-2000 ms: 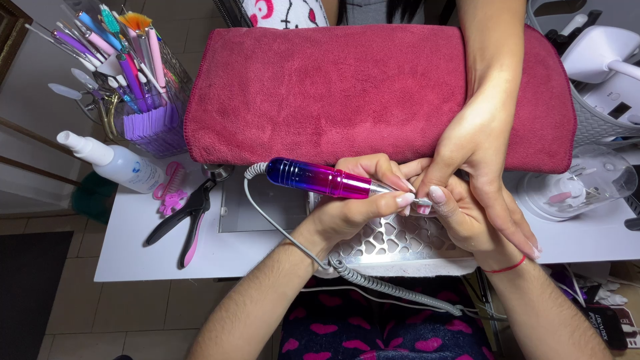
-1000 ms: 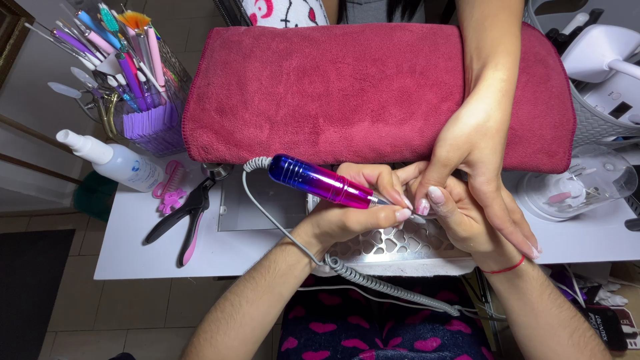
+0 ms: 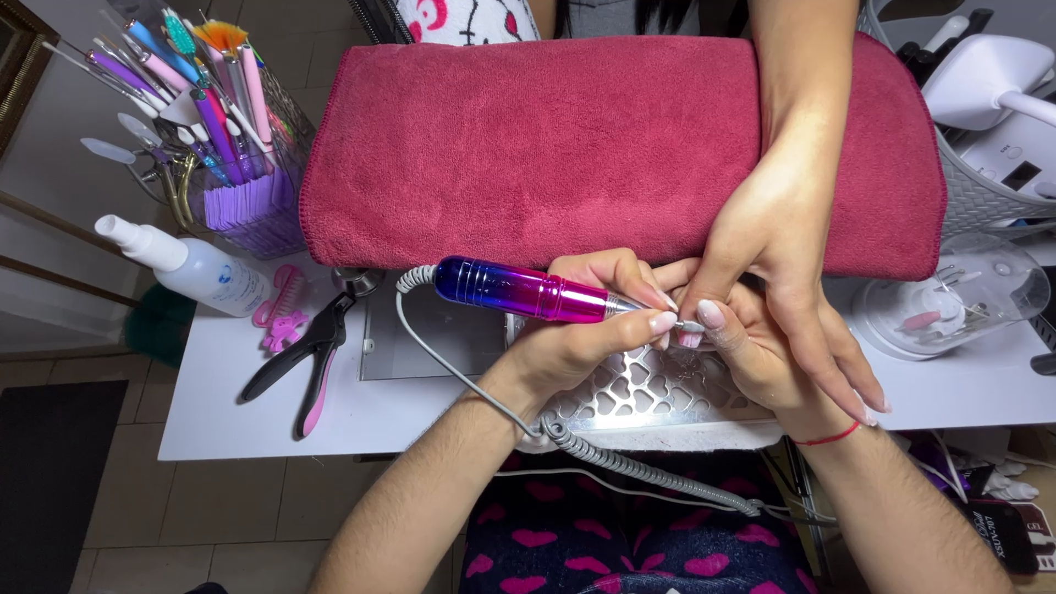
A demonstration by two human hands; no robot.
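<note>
Between the thumb and fingers of my left hand is an electric nail drill with a blue-to-pink handle. Its bit lies at a pink-and-white fingernail of another person's hand. My right hand, with a red string at the wrist, holds that person's finger from the right side. The other person's forearm comes down over a folded dark-red towel. Below the hands is a metal dust-collector grille with heart-shaped holes. A coiled grey cord hangs under my left wrist.
To the left are a black-and-pink tip cutter, a pink brush, a spray bottle and a holder of brushes and files. A clear domed bit holder, a grey basket and a white device are at the right.
The drill tilted more steeply one second ago, with its bit lower beside the nail; now it is flatter and the bit is at the nail. My right hand keeps its hold.
</note>
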